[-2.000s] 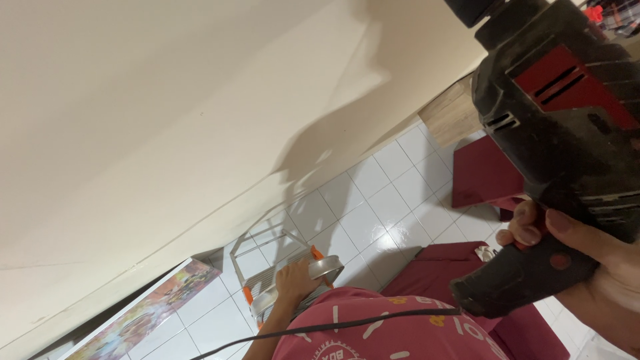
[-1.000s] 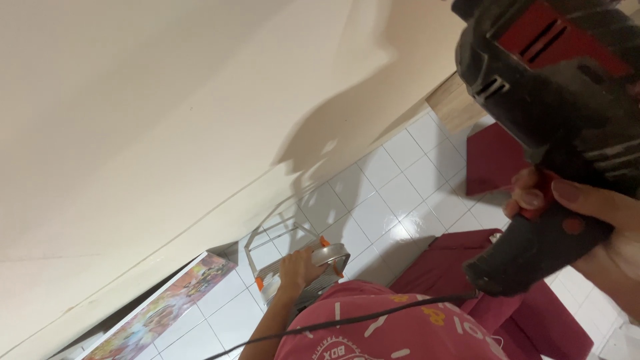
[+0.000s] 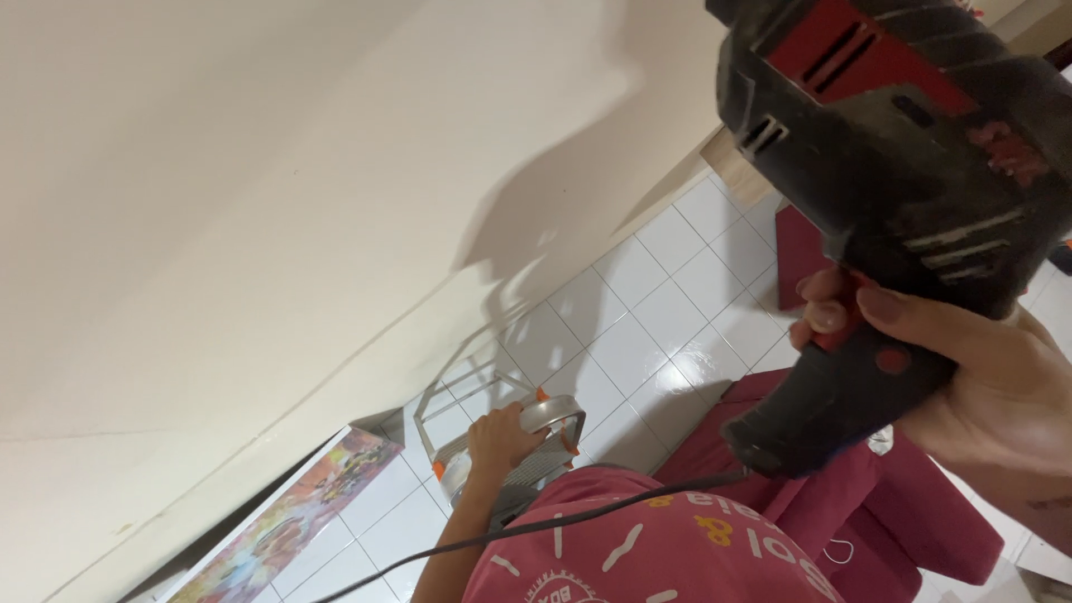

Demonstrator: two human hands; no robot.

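Observation:
My right hand (image 3: 946, 360) grips the handle of a black and red corded power drill (image 3: 888, 159), its fingers at the red trigger. The drill is large in the upper right, and its front end is cut off by the top edge. A dark power cord (image 3: 519, 529) runs from the handle's base across my pink printed shirt (image 3: 645, 544) to the lower left. Lower down, my left hand (image 3: 498, 440) holds the curved metal top rail of a stepladder (image 3: 553, 410) with orange fittings.
A pale wall (image 3: 276, 184) fills the left and upper view, with shadows on it. White floor tiles (image 3: 636, 335) lie below. A colourful picture panel (image 3: 285, 528) leans near the wall's base. Dark red upholstered furniture (image 3: 904, 519) stands at lower right, with a wooden piece (image 3: 737, 172) farther up.
The drill in my right hand has moved left and slightly up in the view. My left hand stays on the stepladder's rail.

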